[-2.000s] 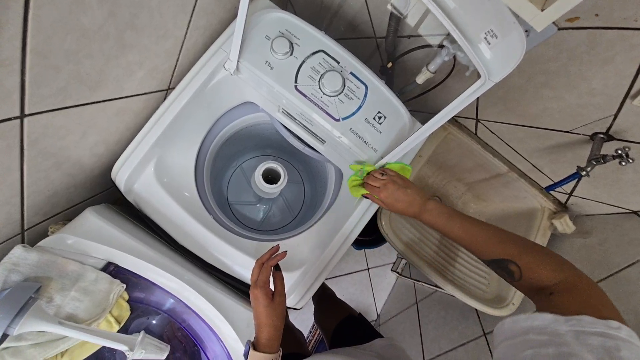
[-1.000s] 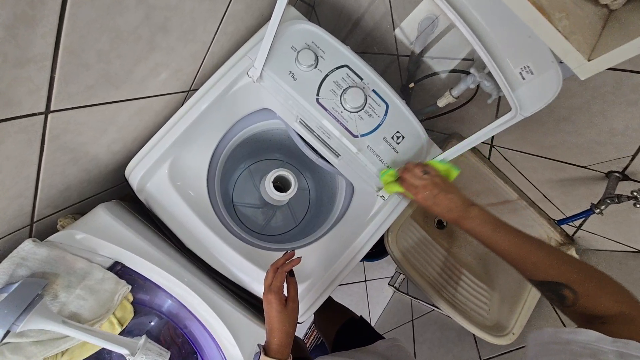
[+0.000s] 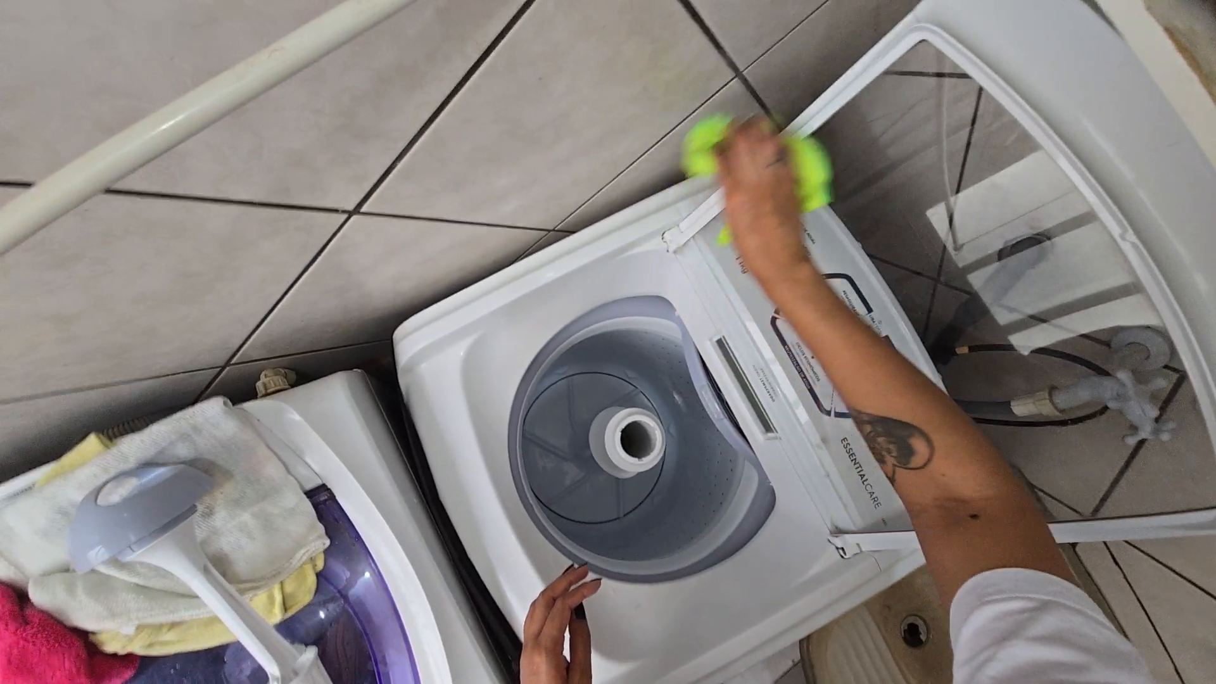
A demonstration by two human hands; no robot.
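My right hand (image 3: 765,199) holds a bright green cloth (image 3: 809,176) at the far corner of the control panel, beside the lid hinge of a white top-load washing machine (image 3: 456,380). Both hand and cloth are blurred. The right forearm crosses over the panel and hides its knobs. My left hand (image 3: 559,627) rests at the near edge of the machine top by the tub opening, fingers slightly apart, holding nothing. The clear-windowed lid (image 3: 1054,218) stands raised. Inside the grey tub (image 3: 703,475) is the white agitator (image 3: 629,442).
At left, a second washer with a purple lid (image 3: 380,608) bears white and yellow cloths (image 3: 237,484), a pink cloth (image 3: 47,641) and a grey-and-white plastic appliance (image 3: 142,518). Behind the raised lid are a tap (image 3: 1126,389) and hoses. A beige sink (image 3: 864,627) lies at lower right. A pale pole (image 3: 190,119) crosses upper left.
My right hand has moved with the green cloth from the panel's sink-side corner to its opposite corner. My left hand stays by the tub's near edge. The view has shifted.
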